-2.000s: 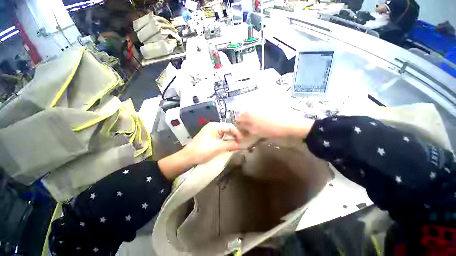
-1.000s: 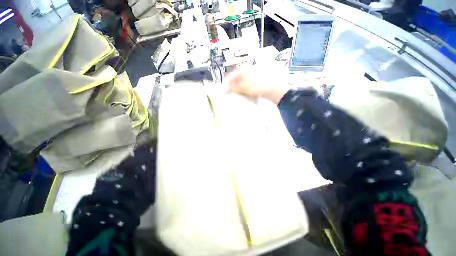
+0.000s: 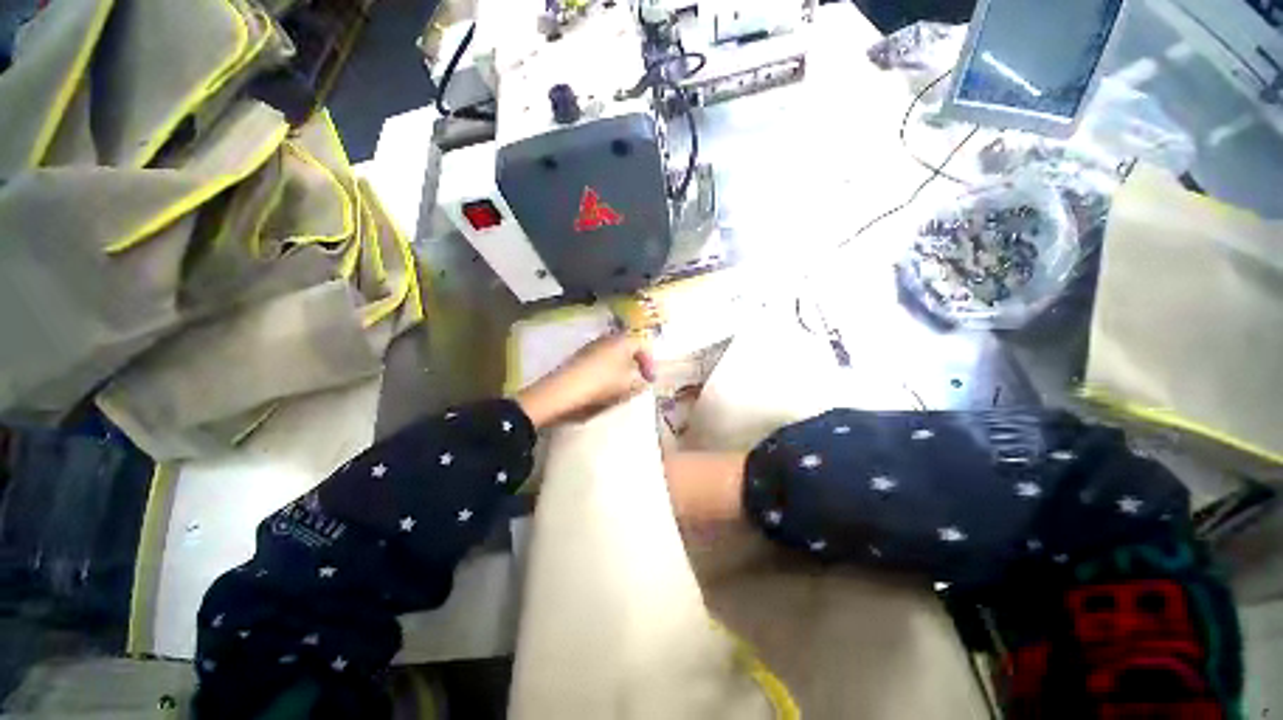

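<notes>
The beige bag body (image 3: 598, 563) hangs from the machine head toward me, with a yellow binding strip low on its right part. My left hand (image 3: 608, 374) is at its upper edge, just below the machine head, with fingers closed on the cloth. My right hand (image 3: 704, 485) reaches into the bag's fold; only the wrist area shows clearly and the fingers are hidden by cloth. The small yellow-brass work clamp (image 3: 636, 312) is just beyond my left fingertips. The pattern sewing machine (image 3: 584, 197) has a dark grey cover with a red mark.
A pile of bag bodies (image 3: 85, 267) lies at left. A clear plastic bag of small metal fittings (image 3: 992, 253) sits right of the machine. Another beige bag piece (image 3: 1196, 296) is at far right. The control screen (image 3: 1041, 56) stands upper right, with a thin cable near it.
The view has moved closer to the machine. The bag body has been turned and brought up under the head. My left hand now shows at its edge; my right hand has gone inside the cloth.
</notes>
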